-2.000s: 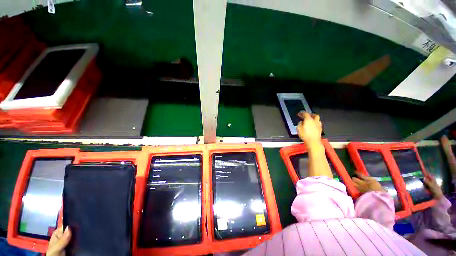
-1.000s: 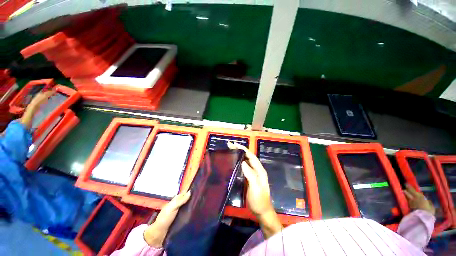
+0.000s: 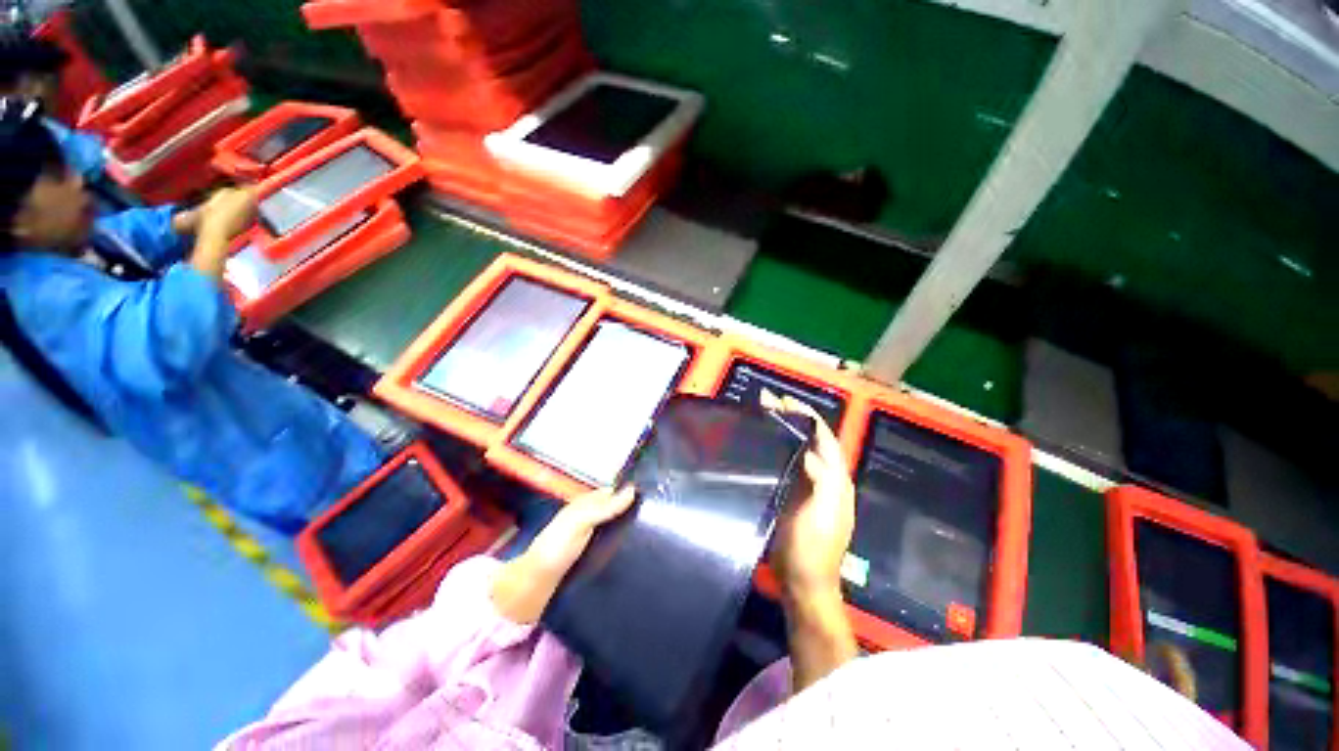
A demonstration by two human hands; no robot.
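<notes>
A bare black tablet (image 3: pixel 668 558) is held tilted in front of me, its dark surface facing me with a bright glare across it. My left hand (image 3: pixel 565 546) grips its left edge, thumb on the face. My right hand (image 3: pixel 817 514) grips its right edge, fingers at the upper corner. Behind it, an orange-framed tablet (image 3: pixel 775 379) with a dark text screen is partly hidden. To its right lies a framed tablet (image 3: pixel 925 521) with a dark screen and an orange square. To its left lies a framed tablet with a white screen (image 3: pixel 605 404).
A person in blue (image 3: pixel 162 352) handles framed tablets at the left. An orange tray pile (image 3: pixel 485 88) carries a white tray (image 3: pixel 565 162). A pale post (image 3: pixel 1013 191) rises from the belt's rear edge. More framed tablets (image 3: pixel 1192 624) lie at right. Small framed tablets (image 3: pixel 385 531) are stacked lower left.
The view has swung left, so the belt items appear further right. Both hands still hold the black tablet, now with stronger glare on it. The person in blue shows more fully.
</notes>
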